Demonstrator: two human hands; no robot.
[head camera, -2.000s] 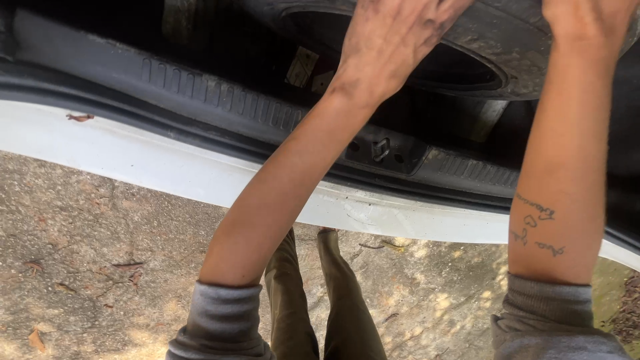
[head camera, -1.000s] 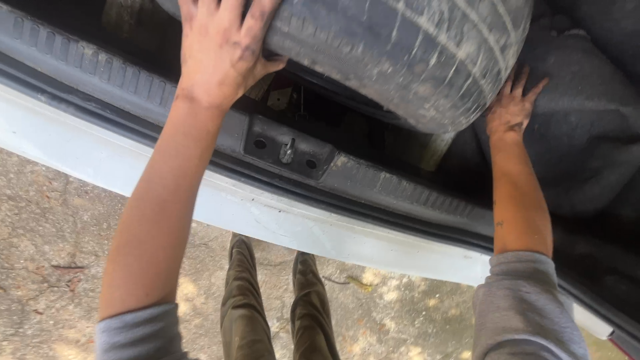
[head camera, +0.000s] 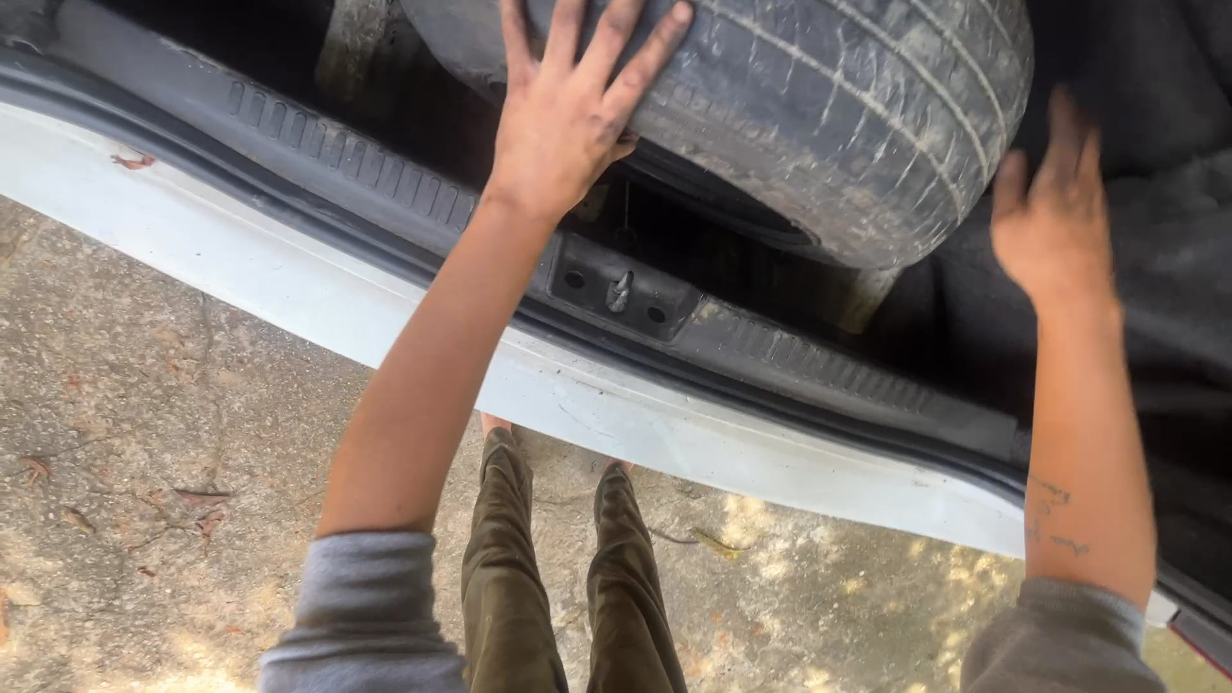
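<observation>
A worn, dusty car tire (head camera: 837, 115) stands tilted in the open trunk of a white car, its tread turned up and toward me. My left hand (head camera: 573, 111) lies on the tire's left side with fingers spread over the rubber; the thumb is bent near the lower edge. To the right of the tire is my right hand (head camera: 1054, 212), slightly blurred, its fingers apart and holding nothing. A small gap shows between it and the tread. The top of the tire is cut off by the frame.
The black plastic trunk sill (head camera: 385, 173) carries a metal latch striker (head camera: 620, 292). In front runs the white rear bumper (head camera: 770, 457). Dark trunk lining (head camera: 1174, 260) bulges at the right. My legs stand on rough concrete (head camera: 192, 462) below the bumper.
My right hand was against the tire's right side one second ago and is now off it. The tire has come more upright since two seconds ago, when it lay flatter.
</observation>
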